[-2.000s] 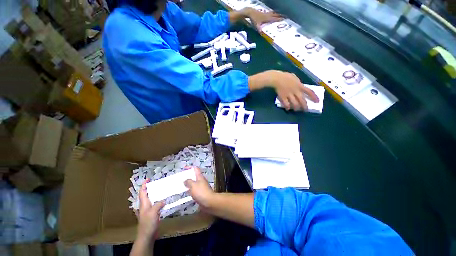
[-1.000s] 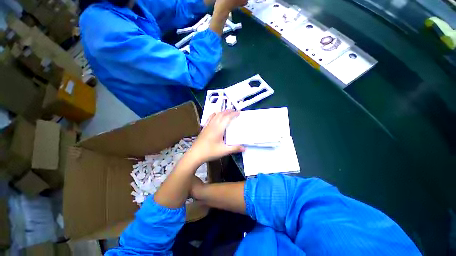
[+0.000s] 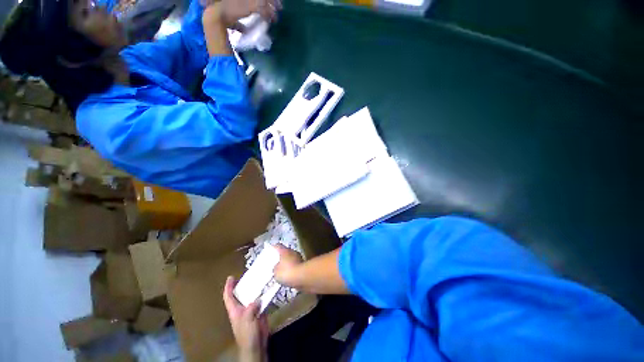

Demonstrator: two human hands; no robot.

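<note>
My left hand (image 3: 247, 324) and my right hand (image 3: 288, 267) hold a white insert (image 3: 257, 274) between them, over the open waste carton (image 3: 205, 291). The insert is tilted; whether its cut-outs are cleared is hard to tell. Small white scrap pieces (image 3: 282, 230) lie in the carton. On the green bench, insert blanks (image 3: 371, 196) lie in overlapping stacks. Beside them are cleared inserts, one (image 3: 326, 109) showing a dark round hole and a long slot.
A coworker in a blue coat (image 3: 166, 120) sits at the upper left, hands over small white parts (image 3: 253, 35). The green bench (image 3: 494, 120) curves across the right. Brown cartons (image 3: 88, 219) and an orange one (image 3: 164, 207) lie on the floor at left. A white plate (image 3: 402, 6) shows at the top edge.
My left hand has moved from the stacks back over the carton, and both hands now hold an insert. The view has rotated and shifted. The coworker's hands are now over white parts.
</note>
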